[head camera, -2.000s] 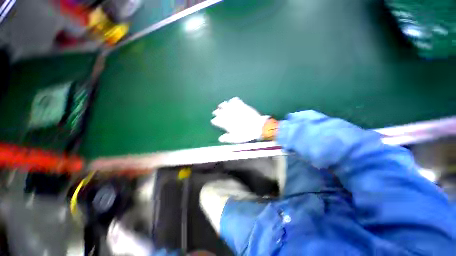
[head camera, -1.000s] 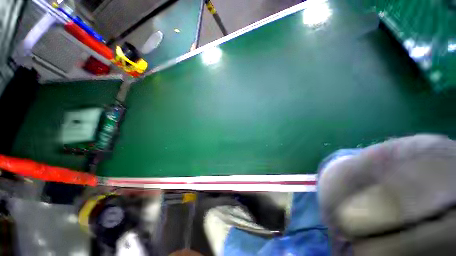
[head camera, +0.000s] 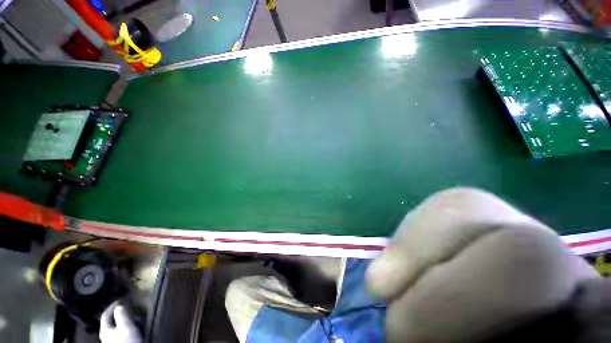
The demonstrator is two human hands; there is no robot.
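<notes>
My right hand looms large and blurred close to the camera at the lower right, its fingers seemingly folded; whether it holds anything is hidden. My left hand, white-gloved, is small and cut off by the bottom edge at the lower left; its grip is unclear. Neither hand visibly touches a board. Two green circuit boards, dotted with shiny solder points, lie on the green conveyor at the right. At the far left, a black carrier holds a green board with a pale cover sheet over part of it.
A pale metal rail edges the conveyor's near side. A round black fan with a yellow band stands below it at the left. An orange-red wrapped bar crosses the left edge. A yellow-and-black object stands beyond the far rail.
The camera view has shifted, bringing the right-hand boards further in. My right hand has left the belt and come up close to the camera. The carrier still lies at the left.
</notes>
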